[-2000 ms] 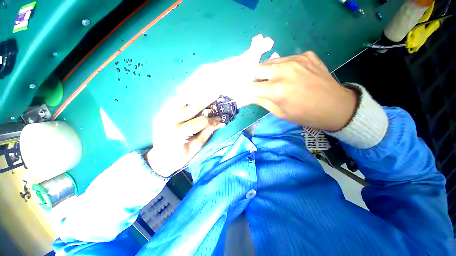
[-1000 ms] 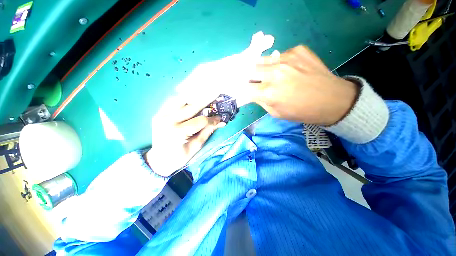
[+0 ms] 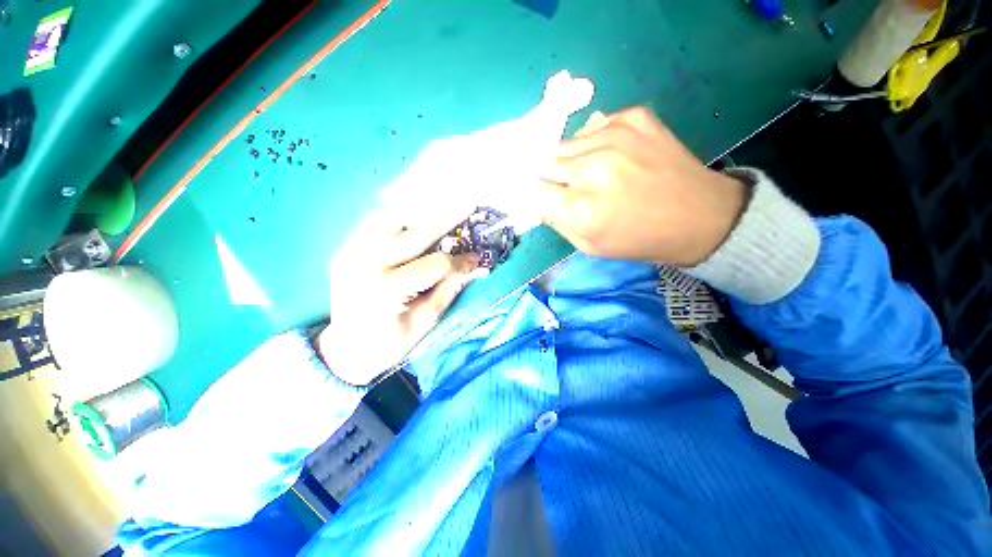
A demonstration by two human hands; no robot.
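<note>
My left hand (image 3: 386, 288) grips a dark round circuit module (image 3: 493, 236) with gold and silver spots between thumb and fingers, near the mat's front edge. My right hand (image 3: 631, 185) is just right of it, fingers bent and pinched together. A thin pale tip reaches from its fingers toward the module; glare hides most of it, so I cannot tell what the hand holds. A white glove (image 3: 479, 163), glaring under the lamp, lies on the mat behind and beneath both hands.
Black specks (image 3: 281, 145) lie on the green mat (image 3: 359, 87). At left are a white tub (image 3: 109, 330) and a solder wire spool (image 3: 122, 416). At upper right are yellow-handled pliers (image 3: 914, 78) beside a beige and orange tool (image 3: 883, 41). A raised green shelf (image 3: 131, 65) stands at upper left.
My right hand shifted slightly away and back, and its wrist now sits a little further left. The thin pale tip is over the module again. My left hand and the module have barely moved.
</note>
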